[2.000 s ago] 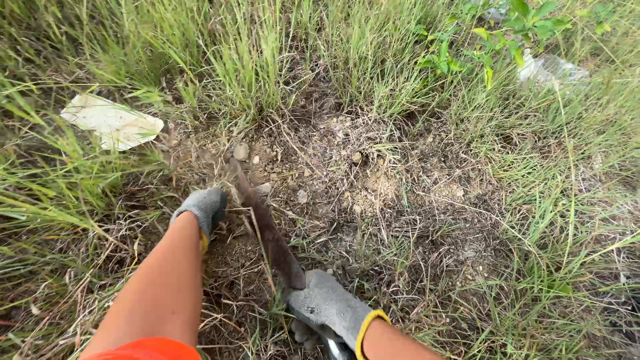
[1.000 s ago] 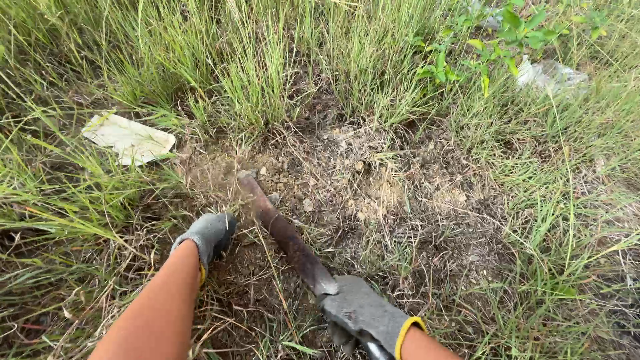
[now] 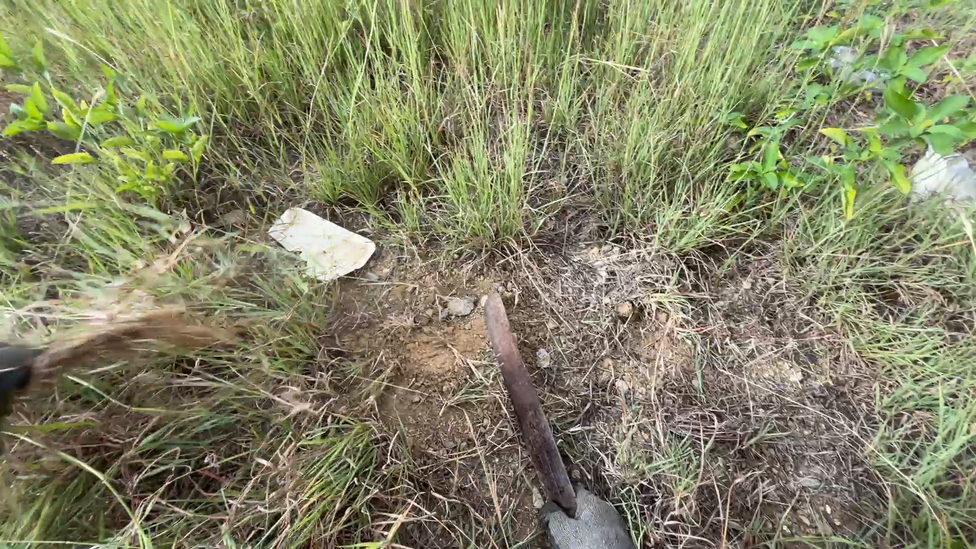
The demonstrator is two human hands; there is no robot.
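My right hand [image 3: 585,524], in a grey glove, is at the bottom edge, closed around the near end of a long rusty metal blade [image 3: 526,400]. The blade points up and away, its tip over bare brown soil [image 3: 435,354]. At the left edge my left hand [image 3: 15,370], gloved and mostly out of view, holds a blurred tuft of dry grass [image 3: 130,335] with roots or stems trailing to the right. The handle of the blade is hidden by the glove and the frame's edge.
A flat off-white scrap [image 3: 324,244] lies beyond the soil. Tall green grass [image 3: 488,175] stands behind it, with leafy plants at both upper corners. Small stones [image 3: 460,306] lie by the blade tip. Crumpled clear plastic [image 3: 944,175] is at the right edge.
My left hand has moved from the soil beside the blade to the far left, with grass in it. The view has shifted left. My right hand still holds the blade.
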